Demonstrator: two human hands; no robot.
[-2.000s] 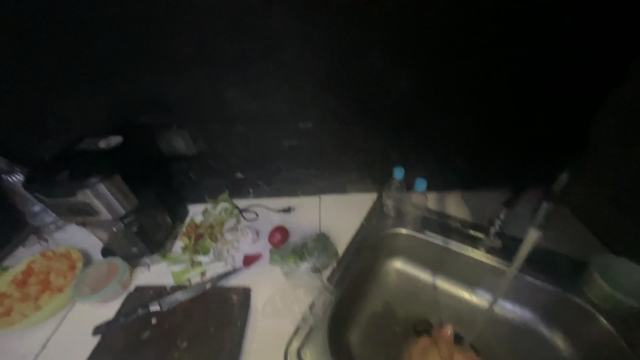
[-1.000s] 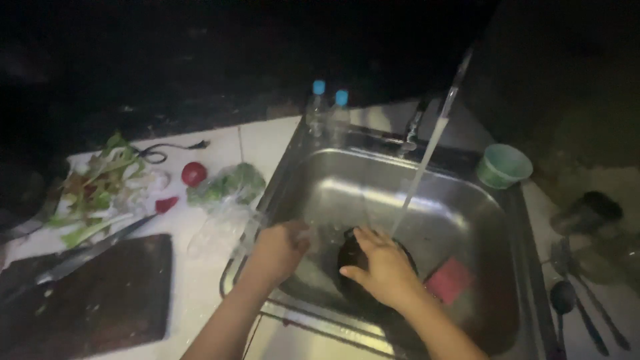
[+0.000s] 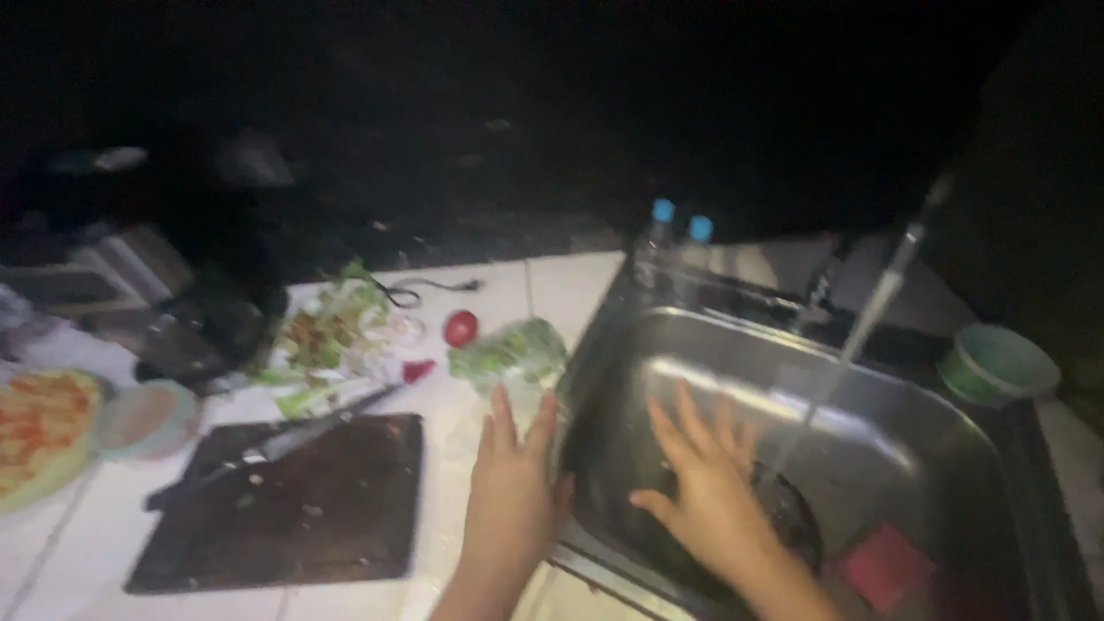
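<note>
My left hand [image 3: 513,474], fingers spread and empty, is over the counter by the near left rim of the steel sink [image 3: 690,319]. Just beyond its fingertips lies a clear plastic bag of green vegetables [image 3: 509,352]. My right hand [image 3: 703,474] is above the basin with its fingers apart and nothing in it. Behind that hand, partly hidden, a dark round vessel [image 3: 798,517] sits in the sink. A stream of water [image 3: 862,319] falls into the basin. A pink-red square, perhaps a cloth or sponge [image 3: 887,565], lies at the right of the vessel.
A knife [image 3: 293,440] lies across the dark cutting board [image 3: 302,535]. Beyond are vegetable scraps [image 3: 336,336], a red tomato or similar round item [image 3: 461,329] and a cord [image 3: 423,286]. Blue-capped bottles [image 3: 662,228] and a green tub [image 3: 996,366] flank the sink. Chopped food fills a bowl [image 3: 43,431].
My right hand has come off the dark vessel in the sink. My left hand has moved left, from over the basin to over the counter. The view has swung left.
</note>
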